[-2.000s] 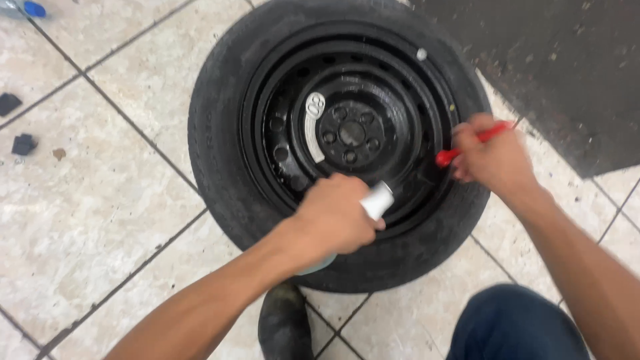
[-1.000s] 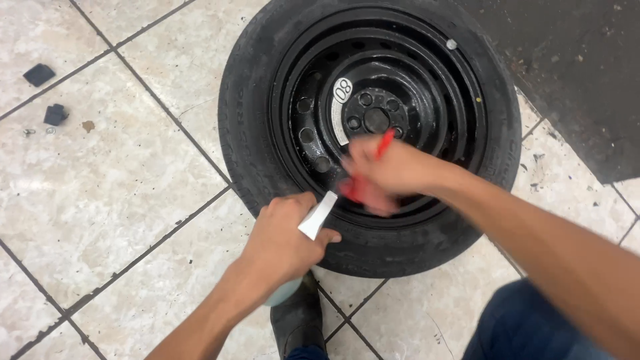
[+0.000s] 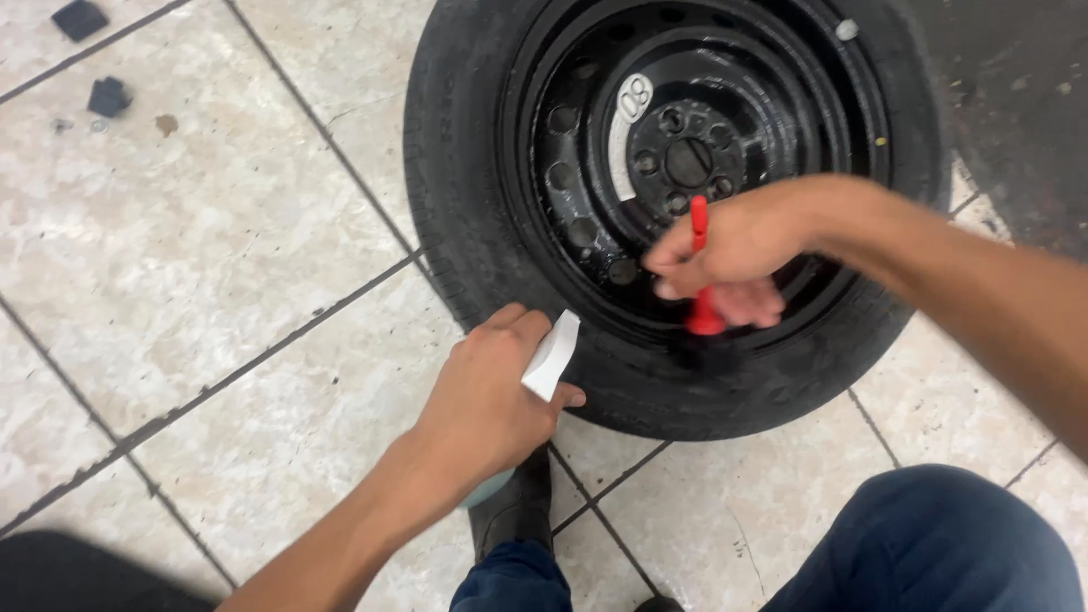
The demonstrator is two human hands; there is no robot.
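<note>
A spare wheel with a black steel rim [image 3: 595, 183] and a black tire [image 3: 476, 212] lies flat on the tiled floor. My right hand [image 3: 739, 246] grips a red-handled brush [image 3: 699, 221] over the rim's near part; its blurred lower end is at the edge between rim and tire, its bristles hard to make out. My left hand [image 3: 501, 382], at the tire's near left edge, is closed around a spray bottle with a white head [image 3: 551, 357]. Most of the bottle is hidden by the hand and forearm; a pale green bit shows below.
Dark plastic pieces [image 3: 109, 97] lie on the floor tiles at the upper left. A dark mat [image 3: 1020, 102] lies at the upper right. My shoe [image 3: 514, 501] stands just below the tire, and my knee in blue trousers [image 3: 935, 544] is at the lower right.
My right hand has moved with the red brush from the rim's right side to its near part. My left hand has moved off the rim to the tire's near left edge. The view has shifted.
</note>
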